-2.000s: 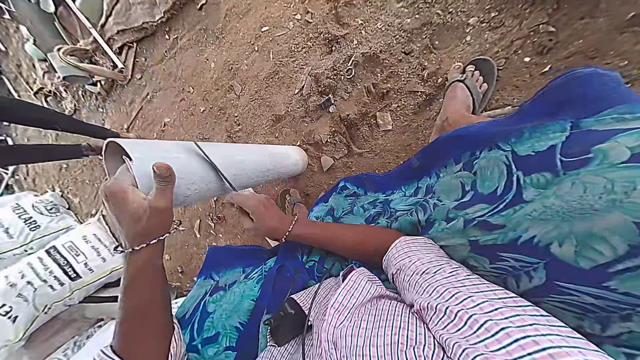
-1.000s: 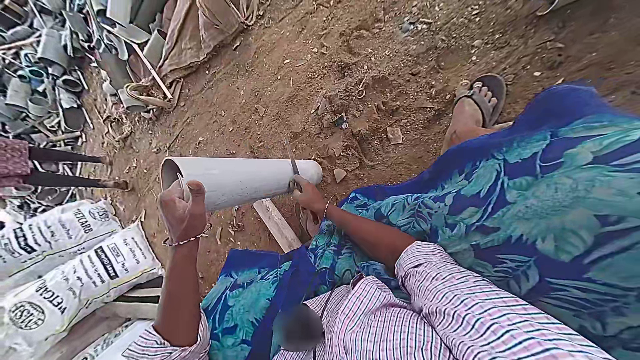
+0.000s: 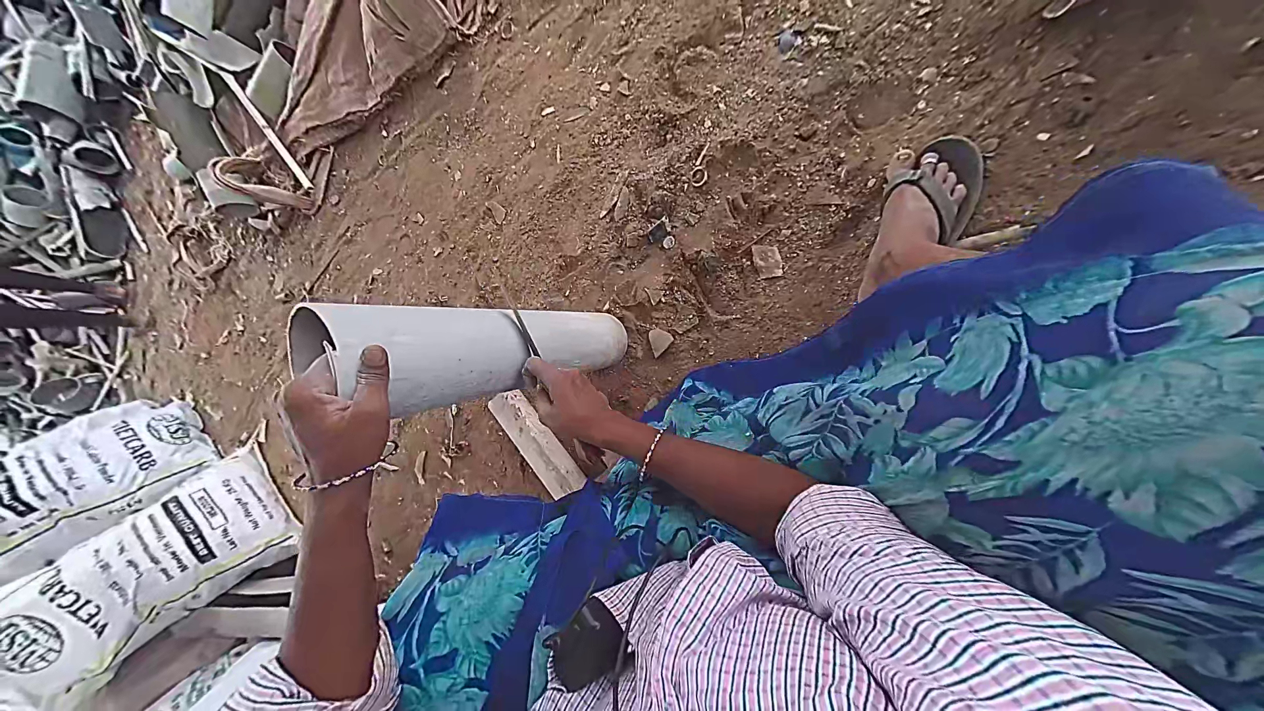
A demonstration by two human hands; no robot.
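A pale grey plastic pipe (image 3: 434,351), its wall split at the open end, lies across the view just above the ground. My left hand (image 3: 336,415) grips that open end, the thumb outside and the other fingers partly hidden at the inner wall. Nearer the pipe's far end, my right hand (image 3: 573,400) is closed on a thin dark blade (image 3: 523,332), which lies across the pipe's surface; its handle is hidden in the hand. Blue floral cloth (image 3: 987,395) covers my lap, below and right of the pipe.
Printed white sacks (image 3: 148,553) lie at lower left. A heap of cut pipe pieces (image 3: 79,158) and brown sacking (image 3: 365,69) fill the upper left. A pale wooden piece (image 3: 536,444) lies below the pipe. My sandalled foot (image 3: 928,197) rests on bare soil. Another person's legs (image 3: 59,301) show at the left edge.
My right hand with the blade moved along the pipe toward its far end, then part of the way back toward my left hand. My left hand has kept its grip on the open end.
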